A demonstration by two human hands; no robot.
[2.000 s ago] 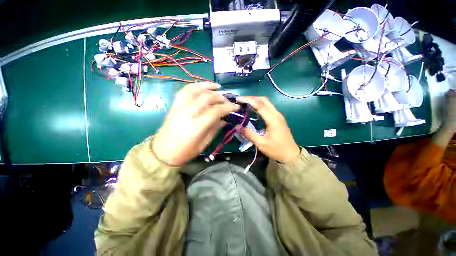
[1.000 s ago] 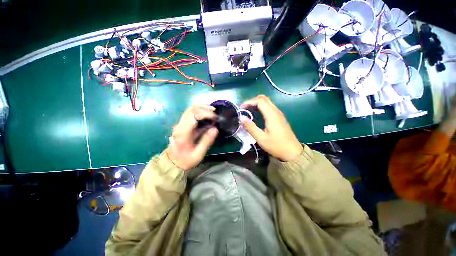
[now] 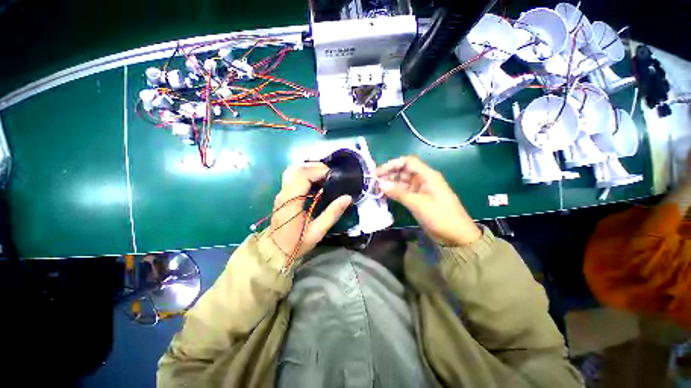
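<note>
A black round housing (image 3: 345, 176) is in front of me near the bench's front edge. My left hand (image 3: 301, 206) grips it, with fingers and thumb around its left side. Red and black lead wires (image 3: 305, 223) hang from it over my left hand. A white housing (image 3: 373, 212) lies beside and partly behind the black one, its blocky part towards me. My right hand (image 3: 401, 182) pinches a thin white cable (image 3: 373, 184) at the housing's right side. How far the black housing sits inside the white one cannot be told.
A silver-grey metal box (image 3: 362, 72) stands behind my hands, with a thick black slanting shape (image 3: 438, 42) beside it. Tangled small wired components (image 3: 182, 95) lie at left. Several white housings (image 3: 548, 121) are at right. Small black parts (image 3: 653, 79) and another person's orange sleeve (image 3: 640, 261) are far right.
The black housing has turned, and red leads now show over my left hand. The white housing beside it shows more. My right hand has moved slightly right, its fingertips closed on the thin white cable.
</note>
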